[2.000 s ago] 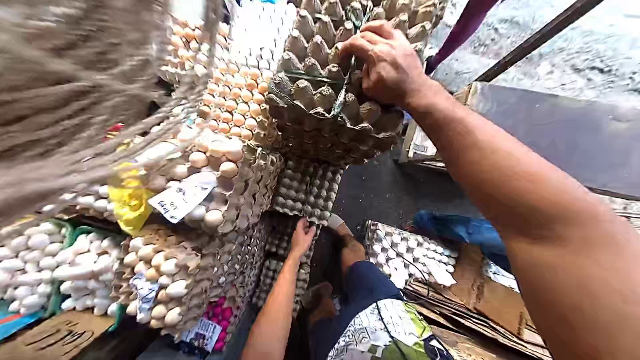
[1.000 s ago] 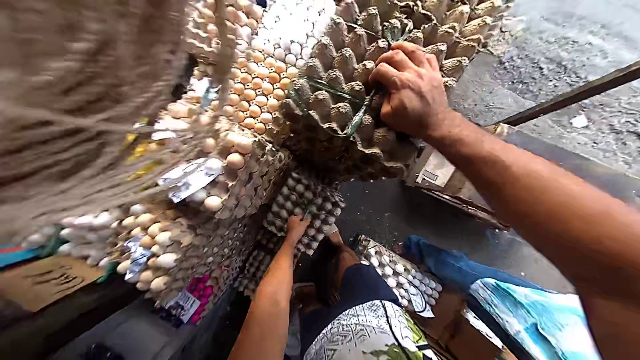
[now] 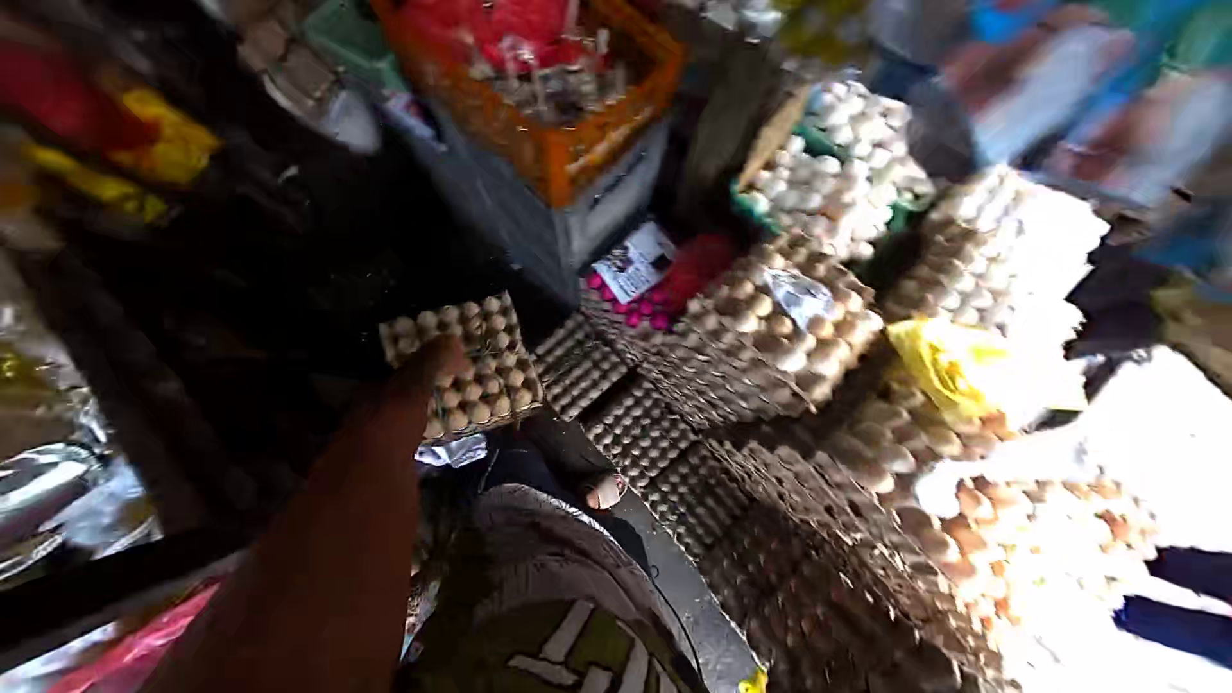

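My left hand [image 3: 449, 358] is closed over the middle of a carton egg tray [image 3: 496, 371] filled with pale brown eggs, left of centre. Thin ties seem to cross the eggs; the fingers are dark and blurred, so their exact grip is hidden. Whether more trays lie under this one I cannot tell. My right hand is out of view. To the right of the held tray, several egg trays [image 3: 643, 431] run in a row along the floor beside tall stacks.
An orange plastic crate [image 3: 563, 159] with a red bag stands ahead. Stacked brown eggs [image 3: 751, 313] carry a clear bag; bright pink eggs [image 3: 647, 313] lie beside them. White eggs [image 3: 842, 159] and a yellow plastic bag [image 3: 948, 361] are further right. A bare foot [image 3: 604, 491] shows below.
The view has swung far round. My left hand was at the floor-level egg trays beside the stacks and now is at a tray apart from them. My right hand, earlier on stacked cartons, has left view.
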